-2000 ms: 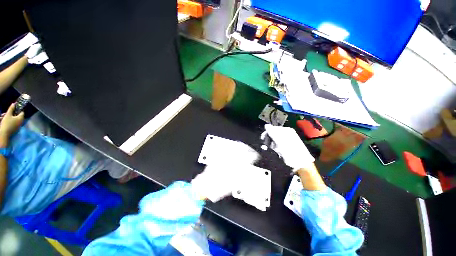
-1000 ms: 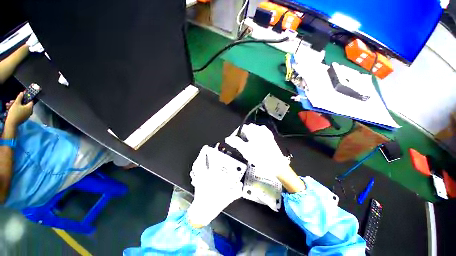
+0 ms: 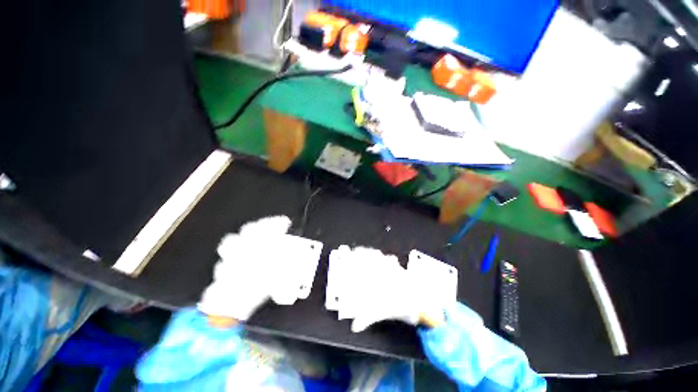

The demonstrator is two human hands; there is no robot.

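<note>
Three flat white square units lie in a row on the black work surface: the left unit (image 3: 308, 264), the middle unit (image 3: 334, 282) and the right unit (image 3: 441, 274). My left hand (image 3: 249, 268), in a white glove, grips the left part of the left unit. My right hand (image 3: 380, 289), also gloved, lies over the middle unit with the thumb at its near edge and covers most of it. White glove and white units blend, so the exact finger positions are unclear. A thin dark lead (image 3: 309, 208) lies behind the left unit.
A remote control (image 3: 508, 297) and a blue marker (image 3: 490, 253) lie at right. White edge strips (image 3: 174, 214) run along both sides. Behind stand a grey metal plate (image 3: 337, 160), papers on a blue clipboard (image 3: 436, 145) and a blue-lit monitor (image 3: 474, 27). A black partition rises at left.
My hands have moved apart; before, both were on a tilted unit near the leads. The units now lie flatter, side by side. The camera view has shifted to the right.
</note>
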